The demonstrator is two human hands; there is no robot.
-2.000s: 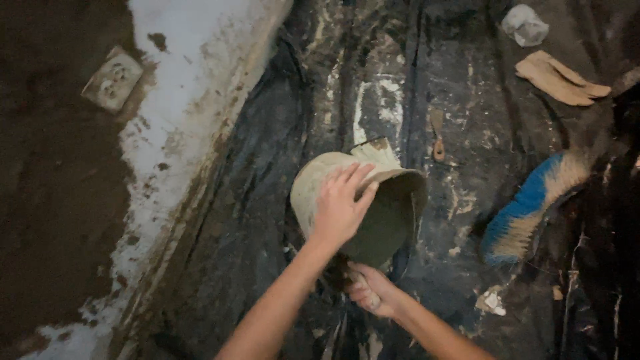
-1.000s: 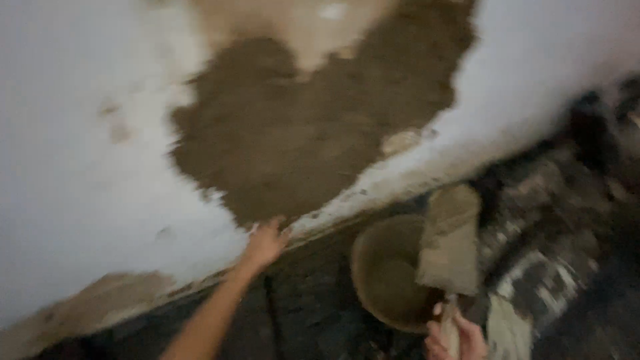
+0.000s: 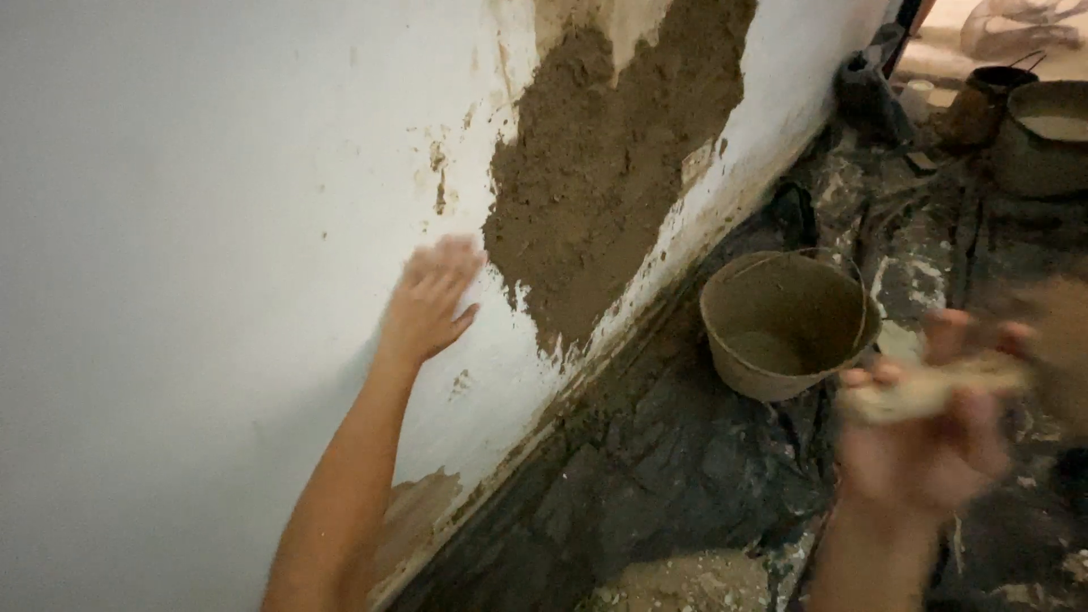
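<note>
My left hand (image 3: 438,297) is spread at the white wall (image 3: 212,212), just left of a rough patch of brown plaster (image 3: 595,178); nothing is held in it. At the right, my right hand (image 3: 926,425) is blurred and closed around the pale handle of a trowel (image 3: 935,389). The trowel's blade, smeared with brown material, seems to reach toward the right edge and is too blurred to make out well. Between the wall's foot and my right hand stands a plaster-coated bucket (image 3: 778,323) with a wire handle, with some material at its bottom.
Dark plastic sheeting (image 3: 620,476) covers the floor along the wall. A heap of crumbly debris (image 3: 688,582) lies at the bottom. Farther off at the upper right stand a large bucket (image 3: 1050,140) and a smaller dark pot (image 3: 990,102).
The view has swung from the floor to the wall. My left hand, on the bucket two seconds ago, is now at the wall. The trowel has moved from over the bucket to its right.
</note>
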